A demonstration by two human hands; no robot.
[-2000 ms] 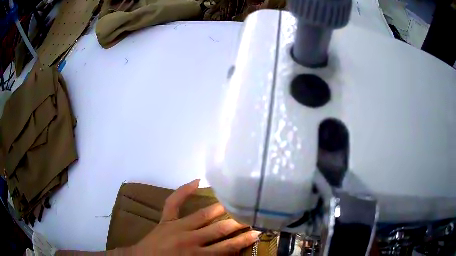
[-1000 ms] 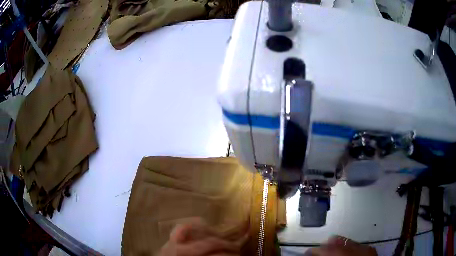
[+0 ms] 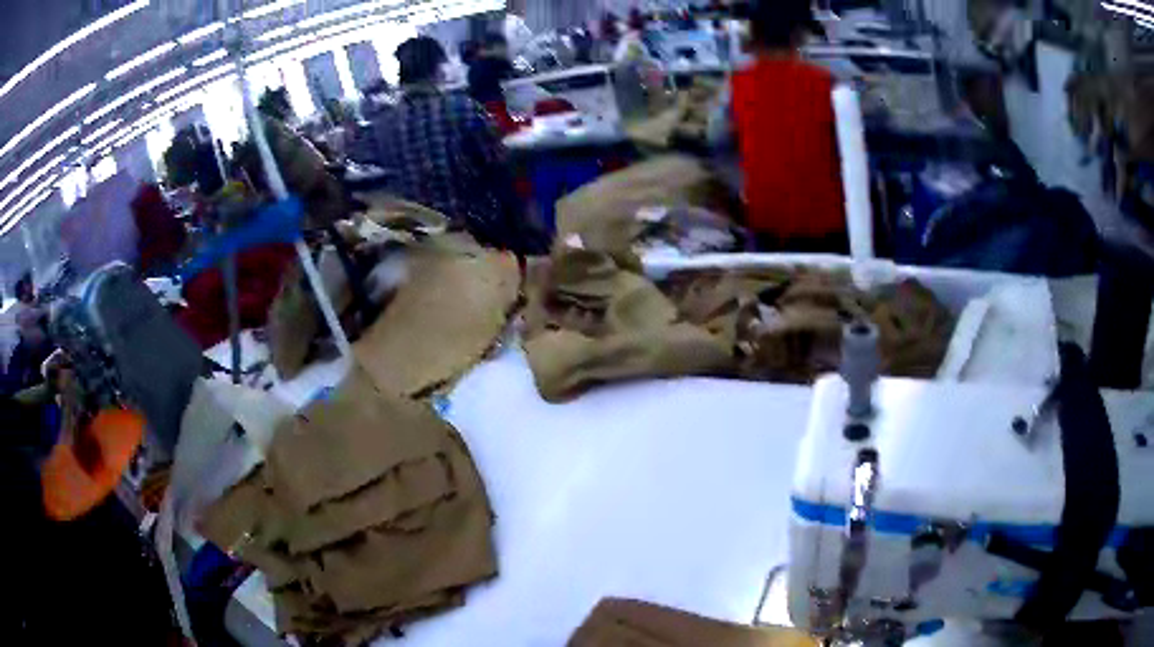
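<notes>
The brown garment panel (image 3: pixel 671 626) shows only its top corner at the bottom edge, left of the sewing machine head. The white machine head (image 3: pixel 962 468) with a blue stripe and black band stands at the lower right. Its needle area is cut off by the bottom edge, with a yellow glow beside it. The stack of cut brown panels (image 3: pixel 380 506) lies fanned at the left table edge. Neither of my hands is in the picture. The view is somewhat blurred.
A heap of brown pieces (image 3: pixel 810 316) lies along the far table edge. A tan panel (image 3: pixel 443 316) lies behind the stack. A person in a red top (image 3: pixel 791 152) and one in a checked shirt (image 3: pixel 437 152) are beyond the table. An orange round thing (image 3: pixel 91 465) is at far left.
The view has tilted up and swung left, showing the factory floor. The machine head and panel now sit lower and further right in the picture. Both my hands have left the view.
</notes>
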